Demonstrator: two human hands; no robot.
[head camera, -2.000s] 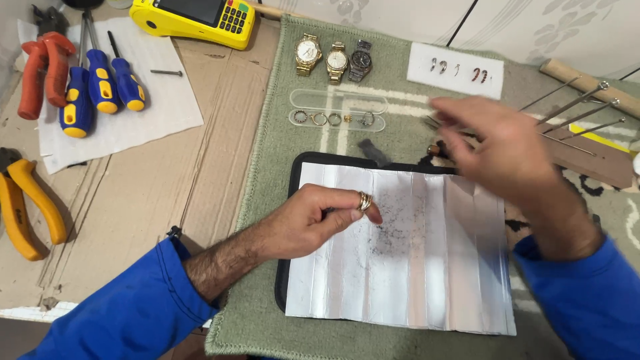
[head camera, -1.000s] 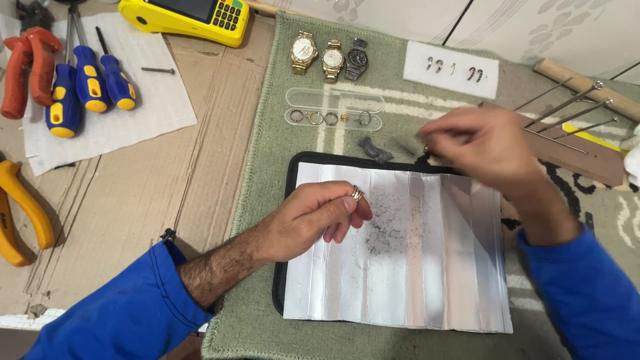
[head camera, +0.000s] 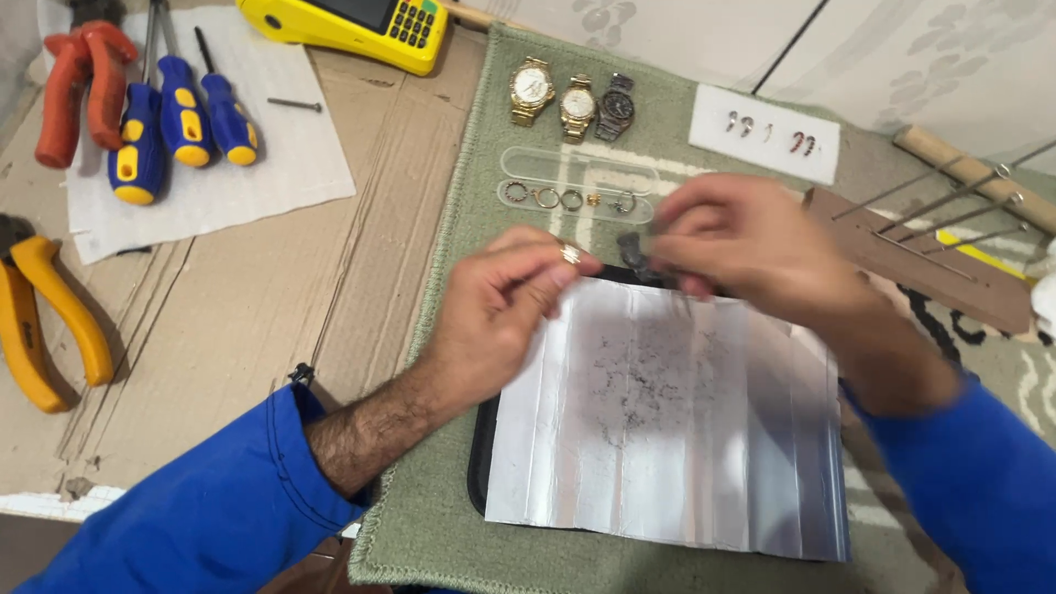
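My left hand (head camera: 503, 305) pinches a gold-coloured ring (head camera: 570, 253) between thumb and fingers, above the top left edge of a creased silvery sheet (head camera: 660, 412). My right hand (head camera: 742, 239) is blurred, its fingers bent over the sheet's top edge; whether it holds anything cannot be told. Close to its fingertips is a dark grey crumpled piece (head camera: 634, 252). Dark specks are scattered over the middle of the sheet, which lies on a black-edged pad (head camera: 478, 454). Beyond my hands, a clear plastic case (head camera: 511, 202) holds several rings.
Three wristwatches (head camera: 577, 107) and a white card with small earrings (head camera: 767, 157) lie behind. Thin metal rods cross a brown board (head camera: 924, 264) at right. At left are orange-handled pliers (head camera: 66, 103), yellow-handled pliers (head camera: 58, 313), blue-yellow screwdrivers (head camera: 190, 124), a screw (head camera: 294, 105) and a yellow card terminal (head camera: 363, 33).
My left hand has risen toward the plastic case with the ring still pinched in it. My right hand has moved left and is now nearer to it, by the dark grey piece.
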